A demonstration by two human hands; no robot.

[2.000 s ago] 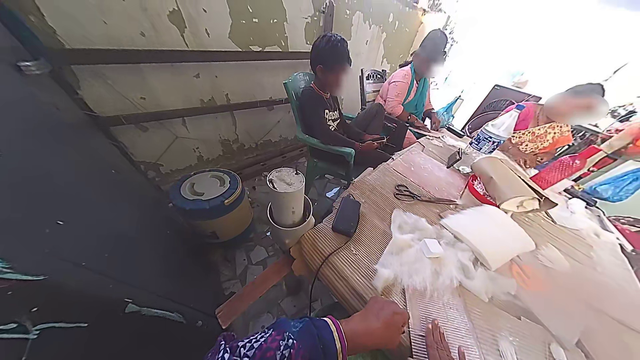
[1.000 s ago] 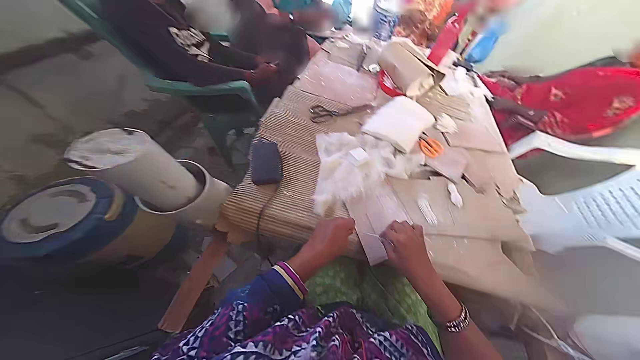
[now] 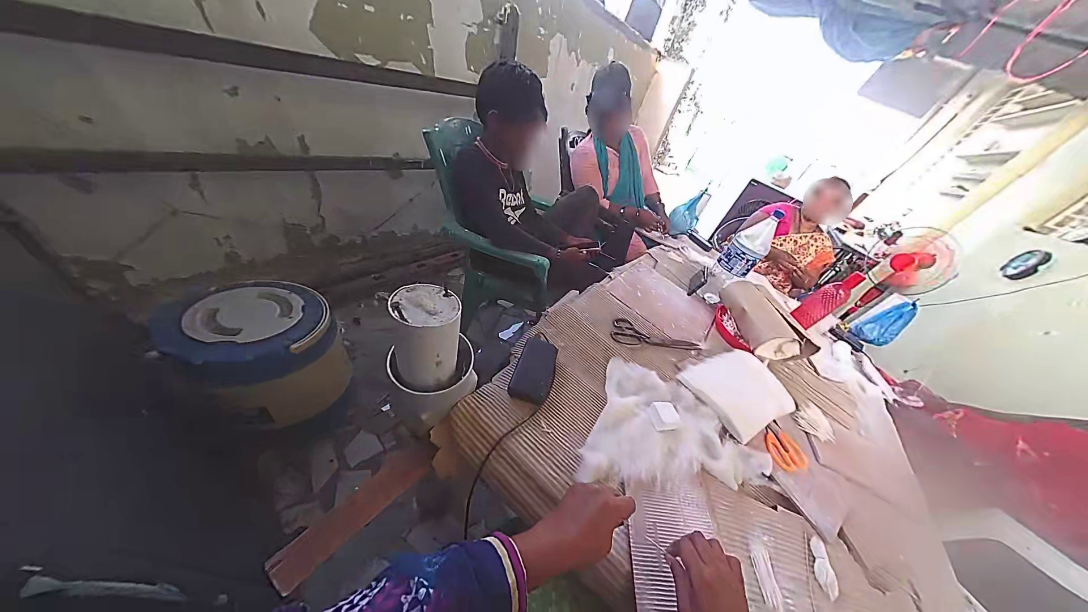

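Observation:
My left hand (image 3: pixel 586 523) is curled just above the near edge of the cardboard-covered table; whether something thin is between its fingers cannot be made out. To its right, my right hand (image 3: pixel 707 569) rests over a strip of corrugated cardboard (image 3: pixel 663 531), fingertips pinched near a thin pale line. Beyond both hands lies a fluffy heap of white cotton (image 3: pixel 637 416) with a small white block (image 3: pixel 665 416) on it. A folded white cotton pad (image 3: pixel 738 393) sits beside the heap. Thin white sticks or wicks (image 3: pixel 765 569) lie right of my right hand.
Orange-handled scissors (image 3: pixel 785 449), dark metal scissors (image 3: pixel 646 337), a black power adapter (image 3: pixel 534 371) with a cord, a brown roll (image 3: pixel 761 319) and a plastic bottle (image 3: pixel 746 248) are on the table. Several people sit around it. A blue-lidded drum (image 3: pixel 255 340) and white buckets (image 3: pixel 427 348) stand left.
The view has swung strongly between frames. My right hand, flat on the cardboard two seconds ago, now has its fingers bent over the strip.

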